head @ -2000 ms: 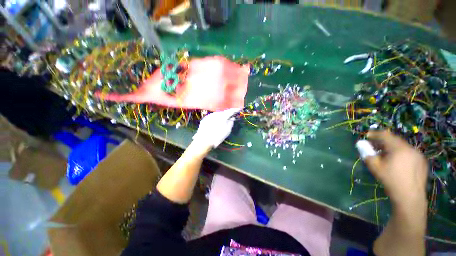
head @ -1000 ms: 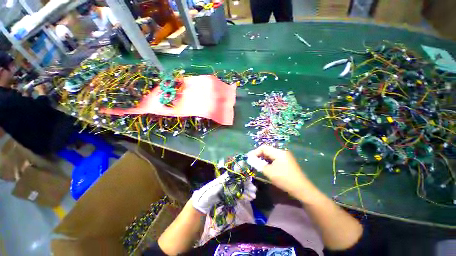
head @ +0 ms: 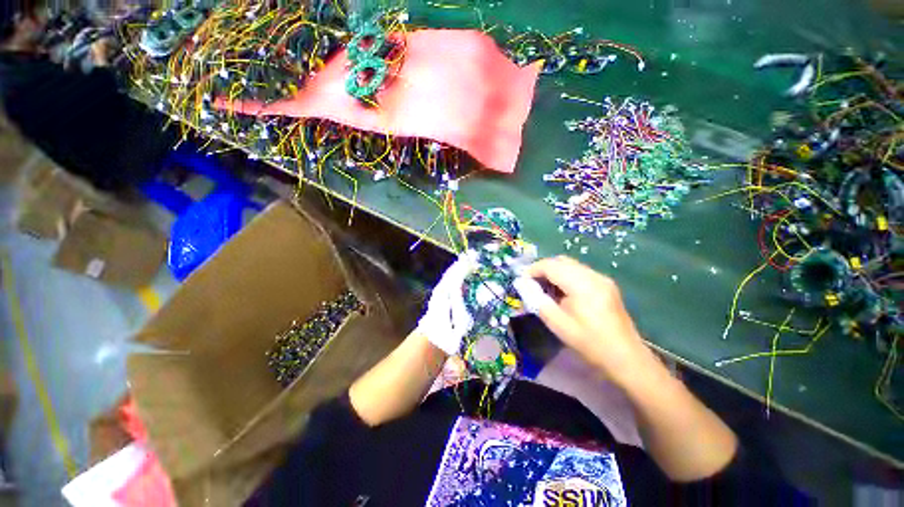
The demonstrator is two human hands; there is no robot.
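My left hand [head: 448, 303], in a white glove, holds a wired strip of linked ring circuit boards [head: 486, 347] upright over my lap at the bench edge. Yellow and red wires stick out at its top. My right hand [head: 578, 300], bare with white-covered fingertips, touches the right side of the boards with thumb and finger. Whether it pinches a lead there is too small to tell. A pile of short connector leads [head: 629, 163], purple, red, white and green, lies on the green bench beyond my hands.
A heap of wired boards [head: 823, 257] lies at right, with pale curved handles [head: 788, 69] beside it. A pink sheet [head: 436, 89] covers part of the left heap [head: 248, 69]; green rings [head: 366, 76] lie on it. A cardboard box [head: 228, 347] and blue stool [head: 203, 233] stand at lower left.
The left hand has brought the boards from the bench side to over the lap and now holds them upright. The right hand has come from the right heap to the boards. The view has tilted down.
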